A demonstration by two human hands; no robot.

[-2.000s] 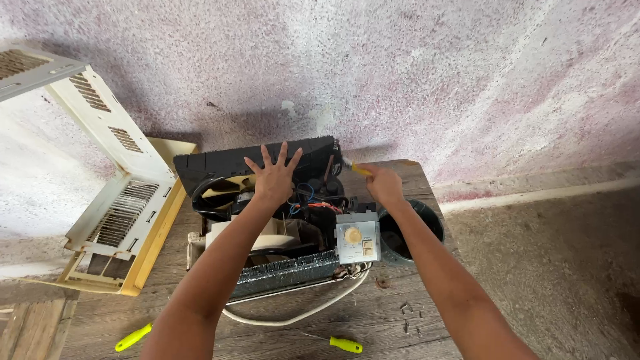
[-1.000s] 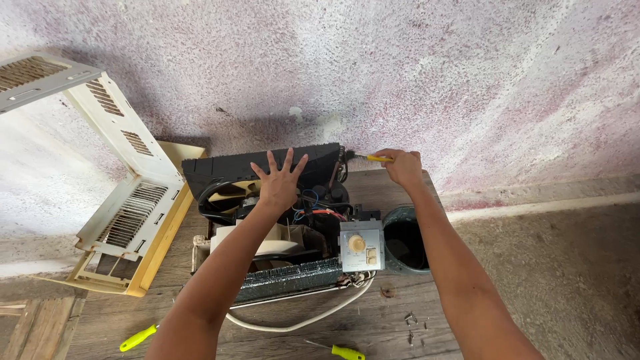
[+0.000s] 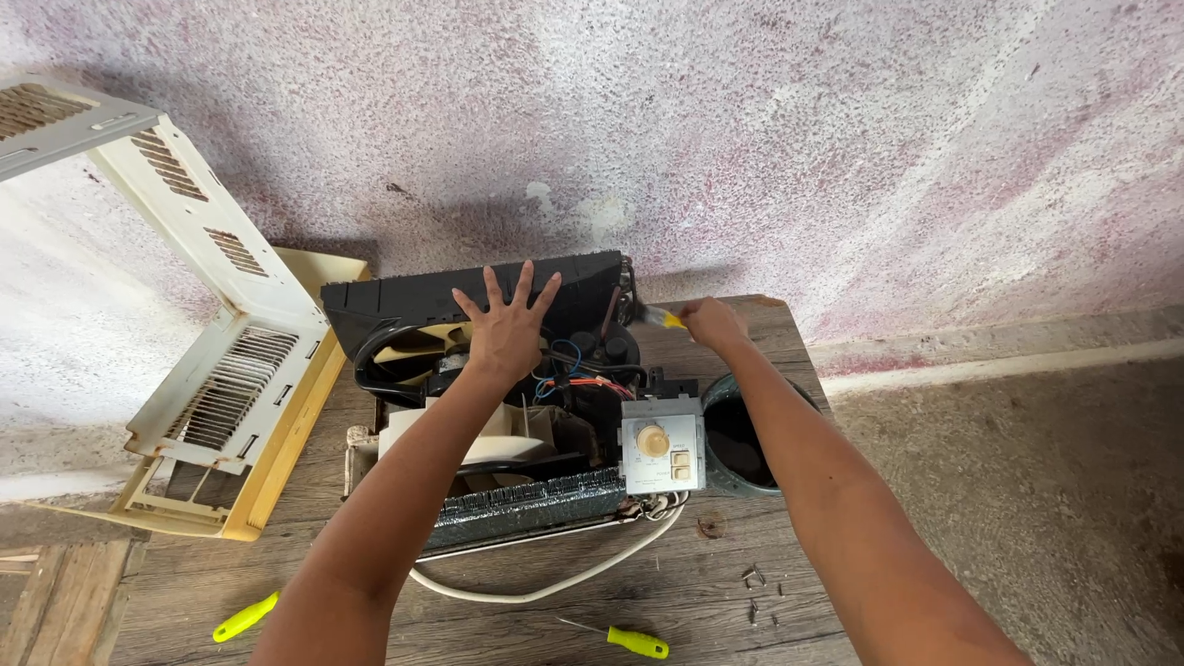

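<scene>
An opened window air conditioner (image 3: 518, 527) lies on a wooden tabletop, its fan, wiring and control panel (image 3: 662, 446) exposed. My left hand (image 3: 507, 333) rests with fingers spread on the black plastic shroud (image 3: 398, 301) at the unit's back. My right hand (image 3: 717, 324) grips a brush with a yellow handle (image 3: 670, 319); its dark bristles are at the tubing on the shroud's right end. Whether the bristles touch the tubing cannot be told. Close to my right forearm stands a dark bucket (image 3: 786, 488), beside the control panel.
The removed metal housing (image 3: 199, 407) and yellowed plastic front frame (image 3: 296, 416) stand at the left. Two screwdrivers with yellow-green handles (image 3: 245, 617) (image 3: 638, 642), loose screws (image 3: 754, 576) and a white power cord (image 3: 536, 597) lie near the front. A rough wall (image 3: 740, 139) rises behind.
My right hand, still holding the brush, has shifted at the unit's right end, and the brush now points down toward the tubing. My left hand stays spread on the black shroud.
</scene>
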